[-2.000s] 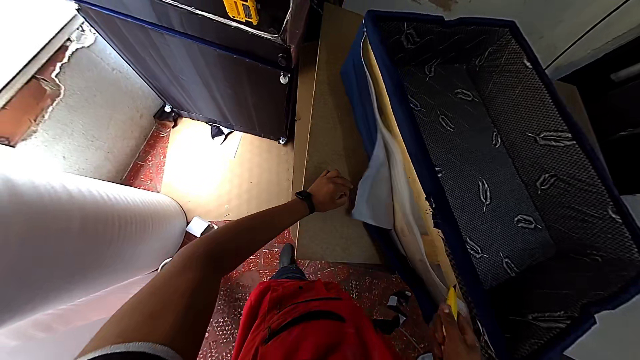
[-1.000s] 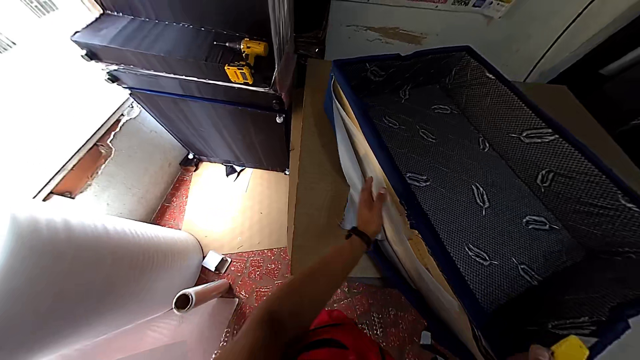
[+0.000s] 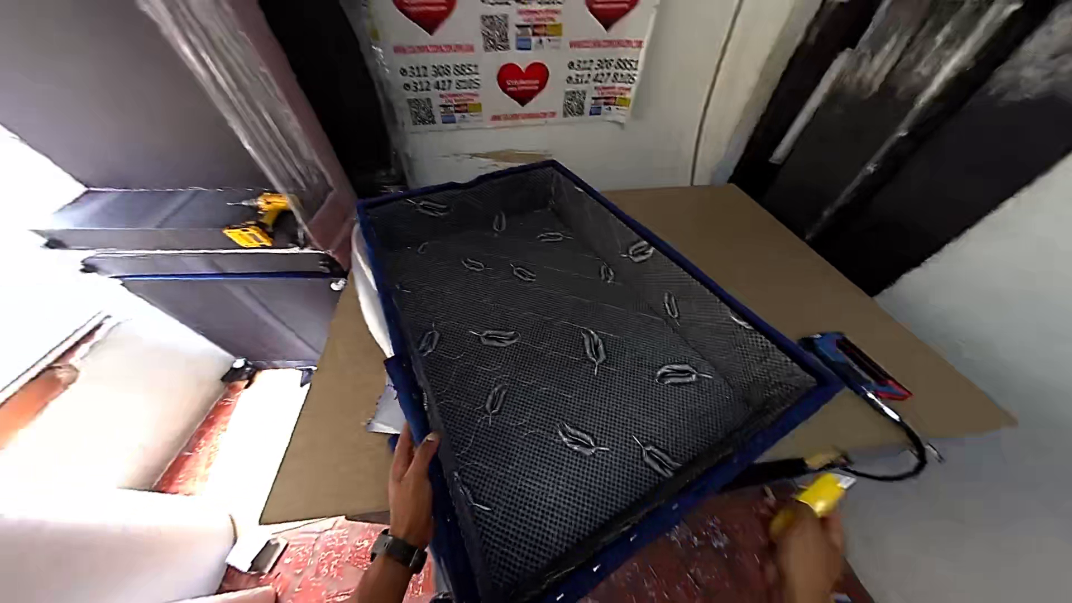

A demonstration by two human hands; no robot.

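Observation:
A fabric-lined box [image 3: 578, 360], dark with a feather pattern and blue edging, lies tilted across a brown board. My left hand [image 3: 412, 486], with a black wristwatch, grips the blue edge on the box's left side. White padding or fabric [image 3: 368, 289] shows along that side. My right hand [image 3: 808, 544] holds a yellow tool [image 3: 825, 494], perhaps a utility knife, off the box's lower right corner. Just beyond that corner, a blue and red staple gun [image 3: 863, 368] with a black hose rests on the board.
The brown board [image 3: 695, 226] stretches under the box. A yellow cordless drill [image 3: 264, 222] lies on a dark upholstered piece at left. White rolled material [image 3: 126, 544] stands lower left. A printed poster [image 3: 519, 67] hangs on the wall behind. The floor [image 3: 327, 548] is red and littered.
The box has turned and now lies at a different angle. My left hand has gone from the padding on its side to its blue edge. The view has shifted, bringing the staple gun in.

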